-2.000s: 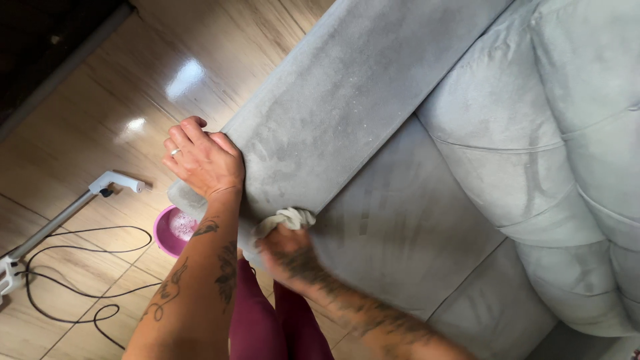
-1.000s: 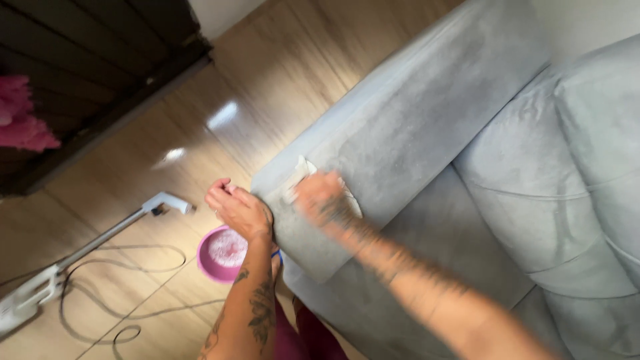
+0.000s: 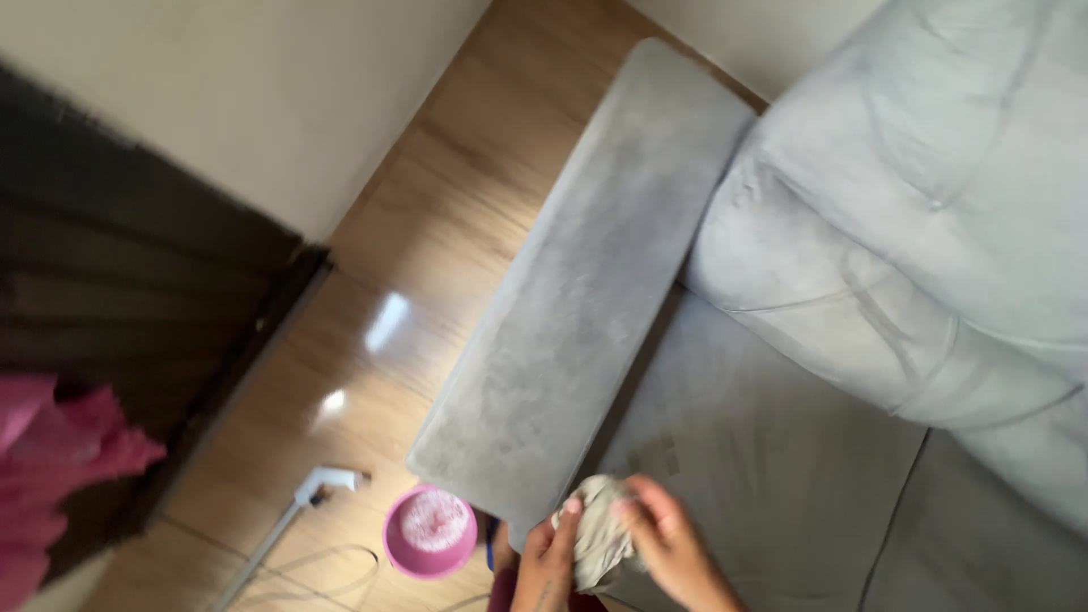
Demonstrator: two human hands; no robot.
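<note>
A crumpled off-white cloth (image 3: 602,535) is held between both hands near the bottom of the head view, just off the front end of the grey sofa armrest (image 3: 565,323). My left hand (image 3: 548,557) pinches its left side with the thumb on top. On its right side, my right hand (image 3: 667,535) grips the fabric with bent fingers. Darker, damp-looking patches mark the armrest. A pink bowl (image 3: 431,565) of foamy liquid stands on the floor to the left of my hands.
The grey seat (image 3: 765,425) and tufted back cushions (image 3: 892,255) lie to the right. On the wood-look floor (image 3: 365,374) are a white stick-like appliance (image 3: 276,531) and a loose cable (image 3: 374,557). A pink cloth (image 3: 59,476) hangs by dark furniture (image 3: 127,280) at left.
My right hand and the cloth have left the armrest top. My left hand has left the armrest's corner and now holds the cloth too. The view has shifted widely.
</note>
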